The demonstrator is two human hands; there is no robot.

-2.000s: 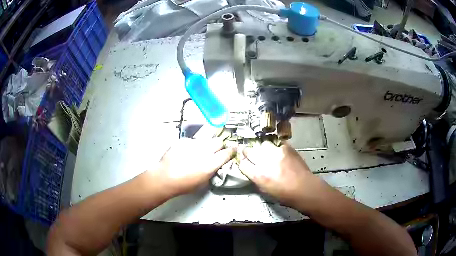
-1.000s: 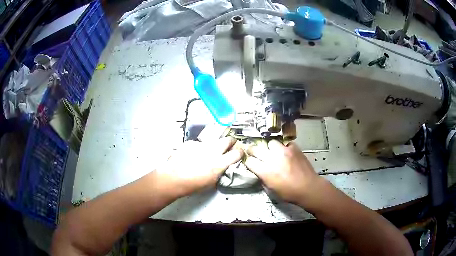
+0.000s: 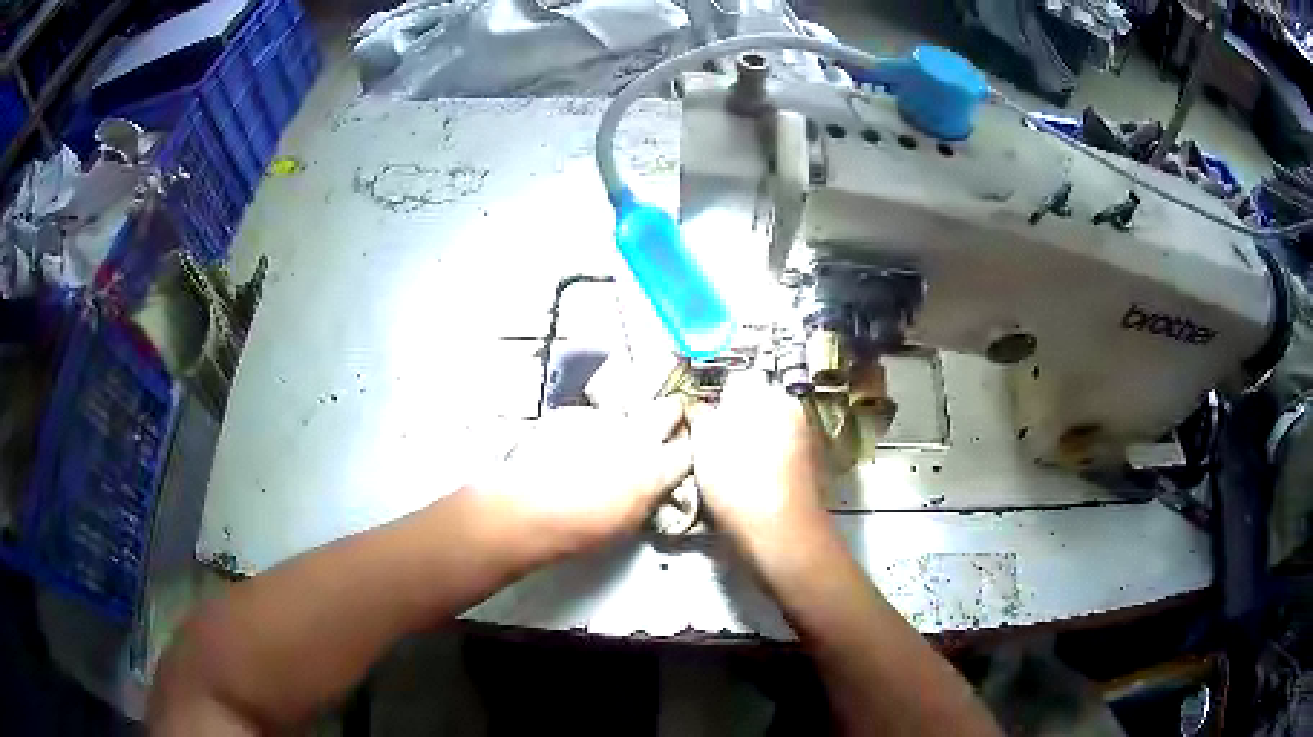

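A pale garment piece is bunched under and between my hands in front of the needle area, mostly hidden and washed out by the lamp. A yellowish-olive strip shows right of my right hand, below the brass-coloured parts. My left hand holds the cloth from the left, fingertips near the presser area. My right hand lies against my left fingertips and presses on the cloth. The off-white sewing machine stands behind, with the blue lamp head over the work.
The worn white table surrounds the work. A grey-white cloth pile lies behind it. Blue crates with cloth pieces and a khaki bundle stand left. The lamp's blue base sits on the machine. The black handwheel is far right.
My right hand has shifted left against my left hand and its forearm is steeper. More of the olive strip shows to its right. The machine and lamp appear further right in view.
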